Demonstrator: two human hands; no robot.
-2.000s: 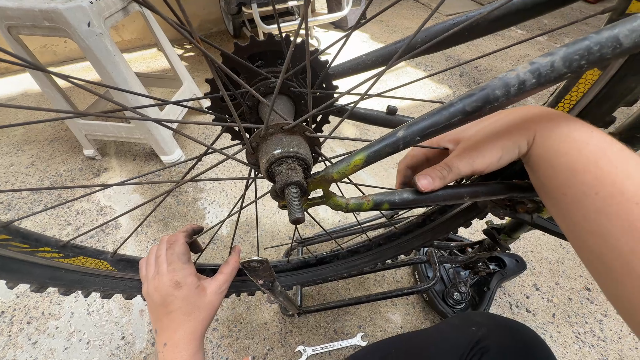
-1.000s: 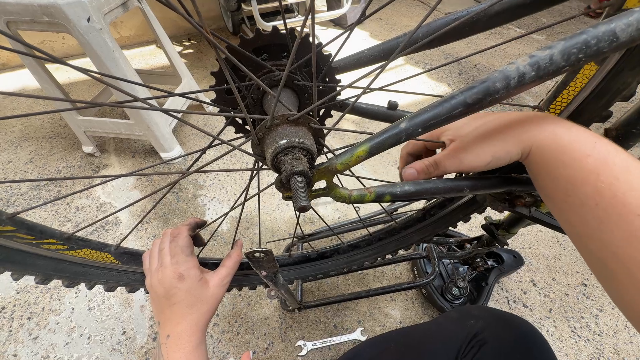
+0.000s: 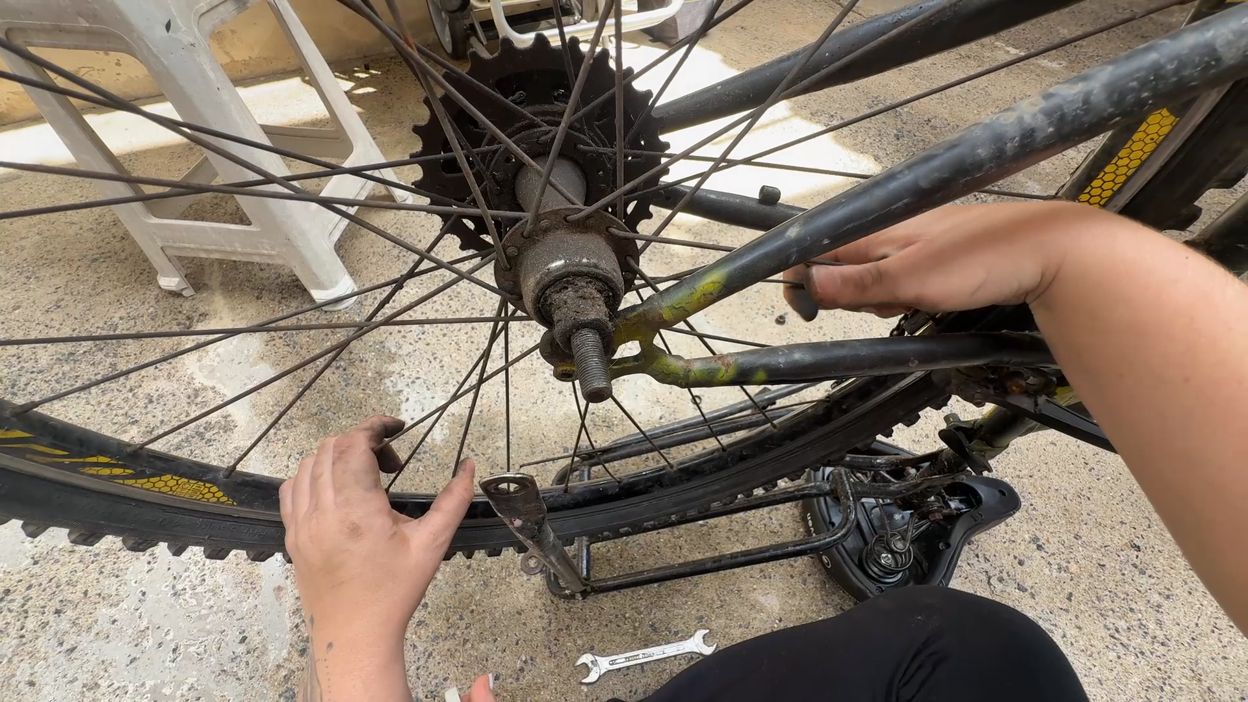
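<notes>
My left hand (image 3: 375,517) grips the rim and tyre of a bicycle wheel (image 3: 255,512) at lower left, thumb and fingers beside the spokes. My right hand (image 3: 926,263) reaches between the two black frame tubes at right, its fingertips pinched among the spokes; whether they hold a spoke is hard to tell. Between the hands is the rusty hub (image 3: 570,263), its threaded axle (image 3: 591,366) pointing towards me, with a dark sprocket (image 3: 458,127) behind. The forked dropout (image 3: 639,346) of the frame, with worn yellow-green paint, lies just beside the axle.
A white plastic stool (image 3: 219,146) stands at upper left. On the concrete floor lie an open-ended wrench (image 3: 645,657) and, beyond it, a black saddle (image 3: 916,526) with a metal rack frame (image 3: 721,564). Fingertips (image 3: 478,688) show at the bottom edge, near a black-clothed knee (image 3: 877,658).
My right hand has come off the lower frame tube and sits a little above it, among the spokes. My left hand stays on the wheel. Fingertips show at the bottom edge.
</notes>
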